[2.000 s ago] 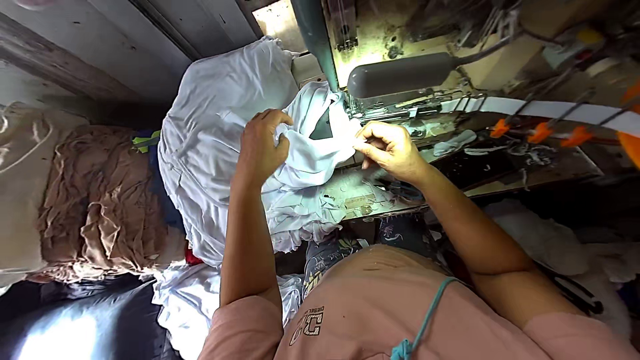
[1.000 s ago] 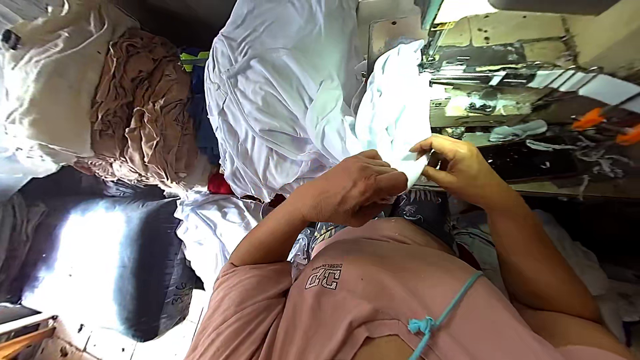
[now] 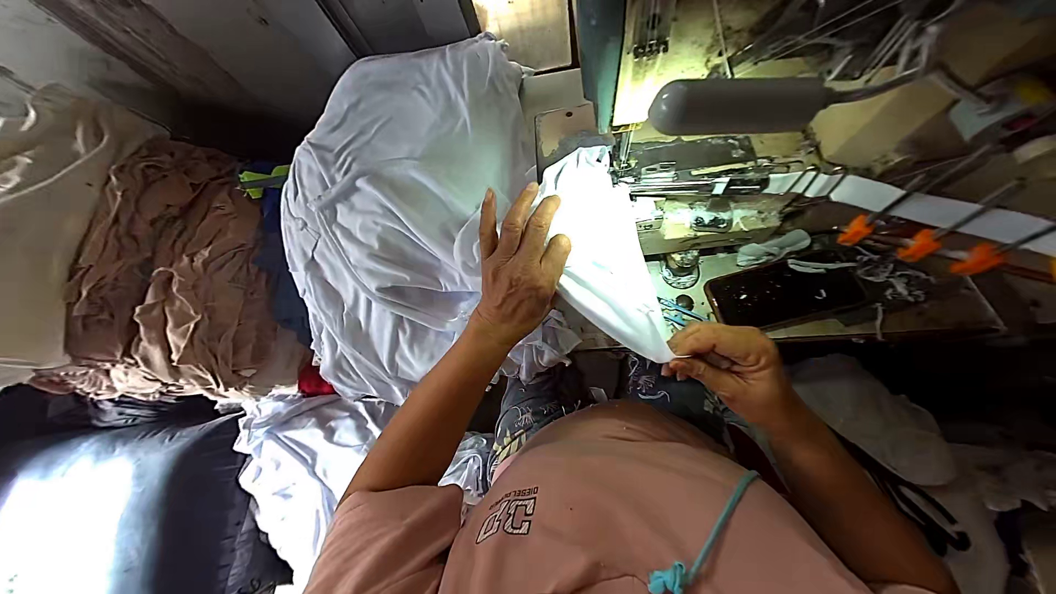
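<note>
A piece of white fabric [image 3: 606, 264] stretches from the needle area of a sewing machine [image 3: 627, 157] down towards me. Its lower corner is pinched between the thumb and fingers of my right hand [image 3: 726, 363]. My left hand [image 3: 524, 264] lies palm down with fingers spread, at the left edge of that fabric and over a big heap of white cloth [image 3: 396, 181]. Bright light falls on the fabric beside the needle. A white tape [image 3: 891, 195] runs in from the right to the machine's metal guide [image 3: 693, 186].
A grey lamp head [image 3: 734, 106] hangs over the machine. Orange clips [image 3: 920, 245] on metal rods stand at right. A dark phone [image 3: 784, 293], thread scraps and blue-handled snips [image 3: 681, 311] lie on the machine table. Brown cloth [image 3: 181, 272] is piled at left.
My left hand, close to my right hand one second ago, has moved away onto the white cloth with its fingers spread. The view has shifted. My right hand still pinches the fabric.
</note>
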